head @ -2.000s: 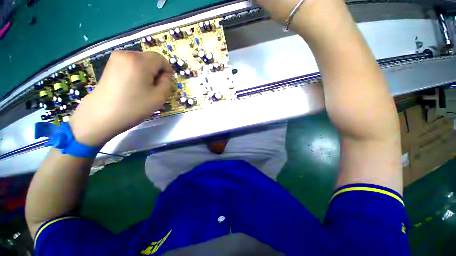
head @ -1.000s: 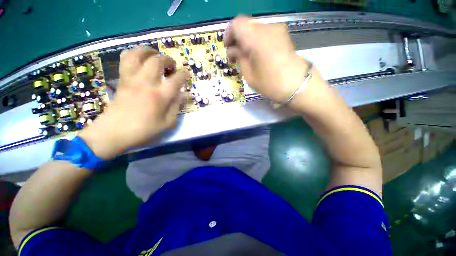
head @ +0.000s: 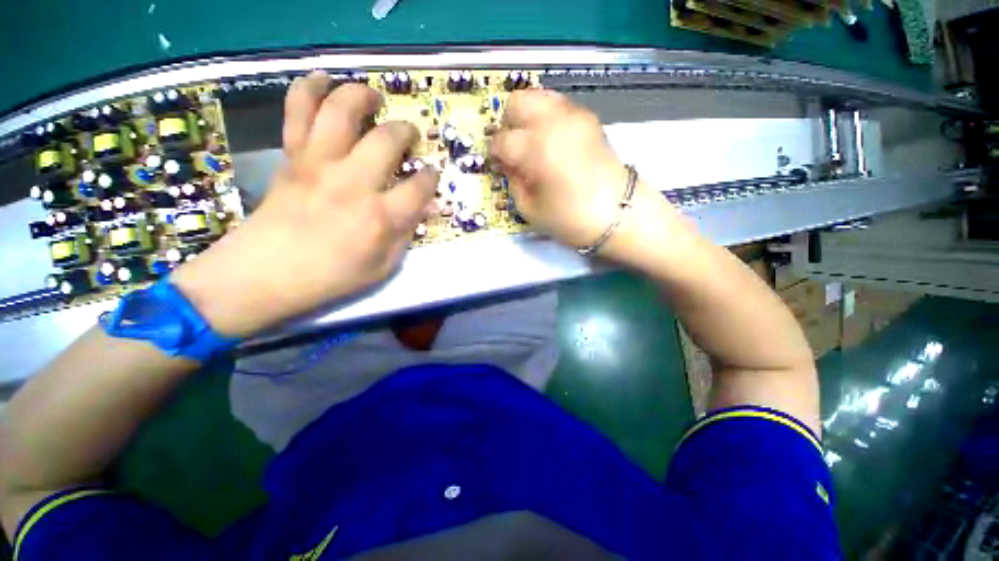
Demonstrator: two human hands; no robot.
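A tan-yellow PCB panel [head: 464, 123] with small upright capacitors [head: 460, 148] lies across the conveyor rails in front of me. My left hand [head: 340, 197] is over the panel's left part, fingers bent and spread, fingertips at the components. My right hand [head: 557, 164] is over the panel's right edge, fingers curled down onto it. The fingertips of both hands are partly hidden, so I cannot tell if either holds a part. A fuller panel [head: 142, 175] with yellow-topped transformers lies further left. A blue wrist strap [head: 164, 318] is on my left wrist.
The silver conveyor rail [head: 471, 263] runs across in front of me, with a white surface [head: 701, 148] between the rails at right. Stacked tan panels [head: 756, 16] stand on the green mat [head: 274, 27] at the back right. Cardboard boxes [head: 805, 318] are at the lower right.
My right hand came in from the upper right onto the panel's right edge. My left hand's fingers have spread over the panel. The camera view has shifted, showing more of the stacked panels.
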